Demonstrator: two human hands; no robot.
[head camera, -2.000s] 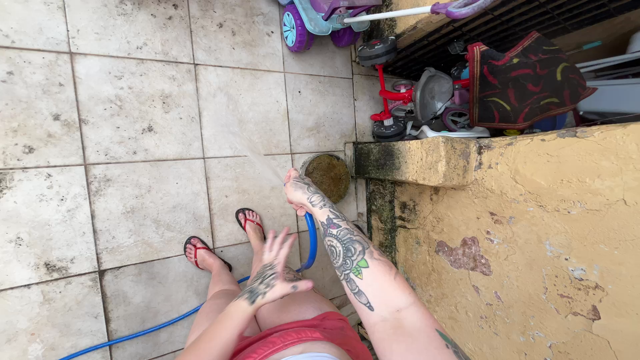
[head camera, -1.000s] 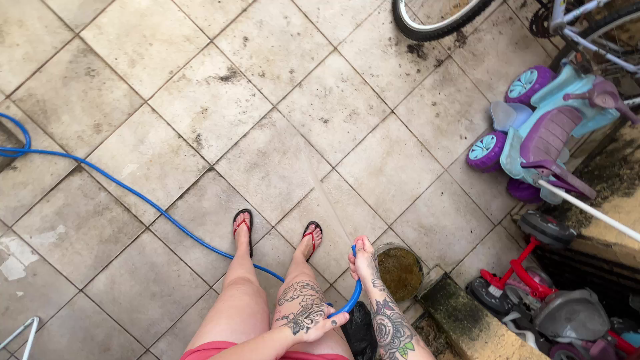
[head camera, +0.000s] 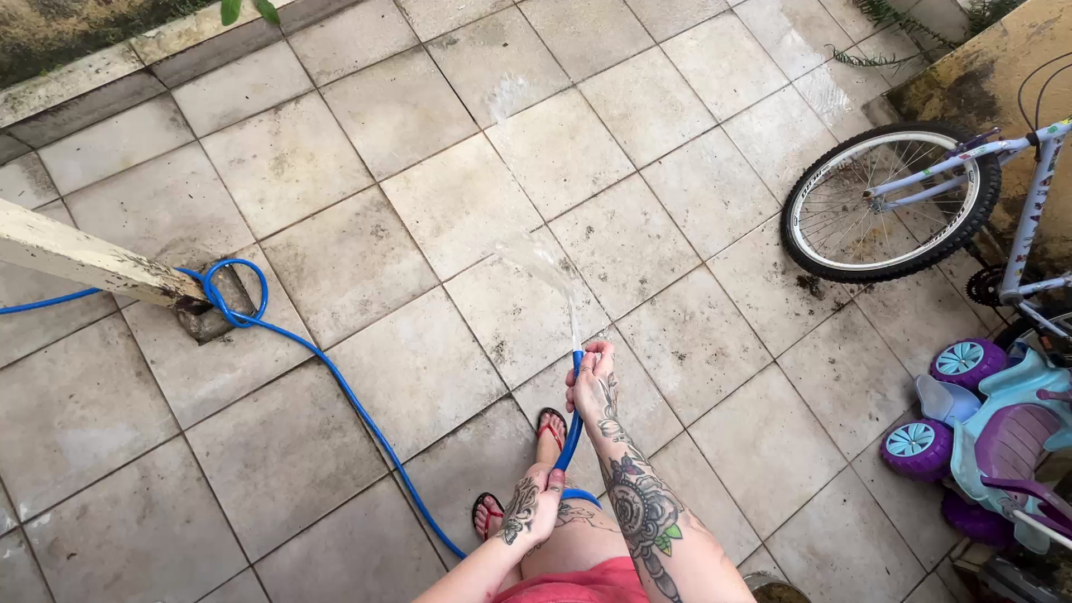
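Note:
A blue garden hose (head camera: 356, 404) runs over the tiled floor and up to my hands. My right hand (head camera: 593, 377) grips it just behind its open end, and water (head camera: 548, 280) streams out and fans over the pale tiles. Lower down, close to my thighs, my left hand (head camera: 536, 502) holds the same hose, its fingers partly hidden under it. Both of my forearms bear tattoos. My feet, in red and black flip-flops (head camera: 551, 423), stand below the hands.
At the left a loop of hose lies by the foot of a wooden post (head camera: 100, 260). On the right are a bicycle (head camera: 892, 201) and a purple and turquoise ride-on toy (head camera: 997, 427). A round container (head camera: 775, 589) shows at the bottom edge. A low ledge (head camera: 75, 84) borders the upper left.
My left hand, spread apart from the hose two seconds ago, now holds it. Water now lands on tiles ahead of me. The view has swung left.

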